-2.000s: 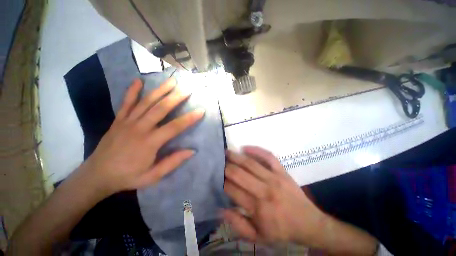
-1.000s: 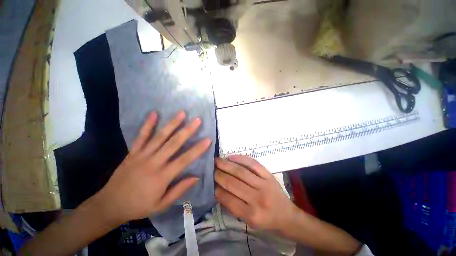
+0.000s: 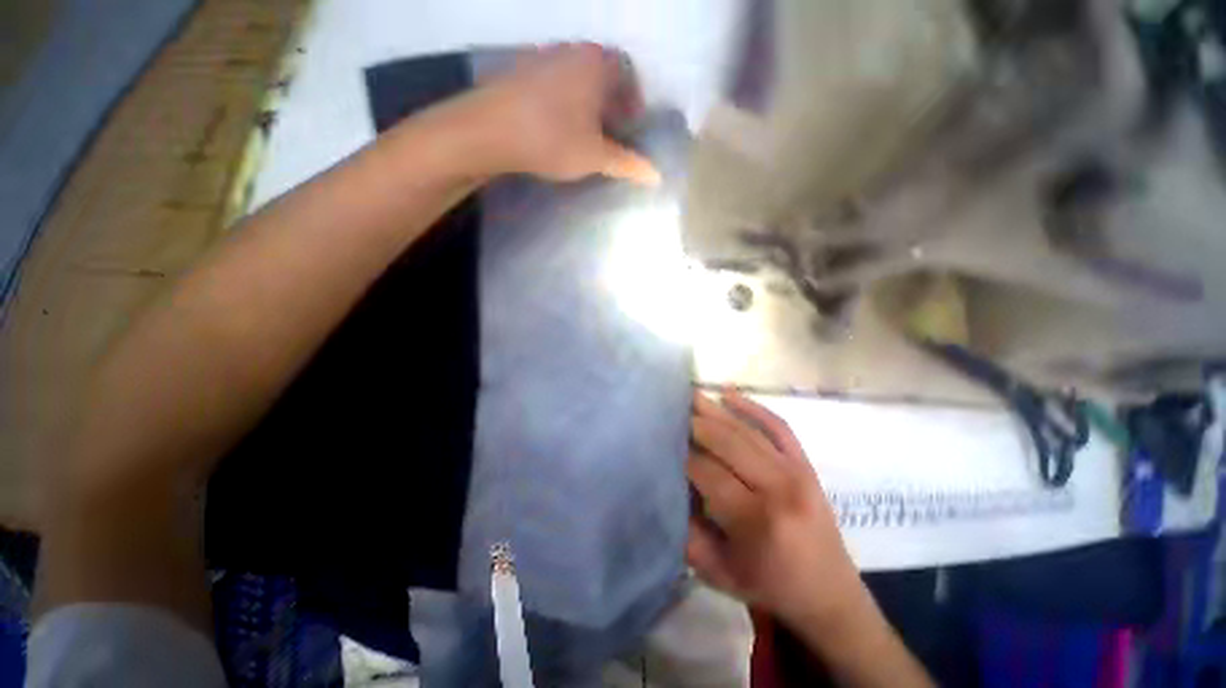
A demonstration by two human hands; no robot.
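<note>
A black fabric piece [image 3: 363, 403] lies on the white table with grey interfacing [image 3: 578, 390] along its right part. My left hand [image 3: 571, 114] is at the far end of the piece, thumb and fingers bent around its upper right edge. My right hand [image 3: 760, 497] lies at the right edge of the interfacing, nearer me; its fingertips touch the edge and I cannot tell if they grip it. The sewing machine [image 3: 861, 175] is blurred. Bright lamp glare hides the needle and presser foot.
Black-handled shears [image 3: 1055, 437] lie right of the machine near a small yellowish cone [image 3: 941, 312]. A printed ruler scale [image 3: 955, 505] runs along the white table. Worn brown board [image 3: 148, 202] edges the table at left. Blue baskets are at lower right. A white strip [image 3: 512, 632] hangs at bottom centre.
The camera view has shifted and tilted. My left hand has moved from flat on the interfacing to the far end of the piece. My right hand stays at the near right edge.
</note>
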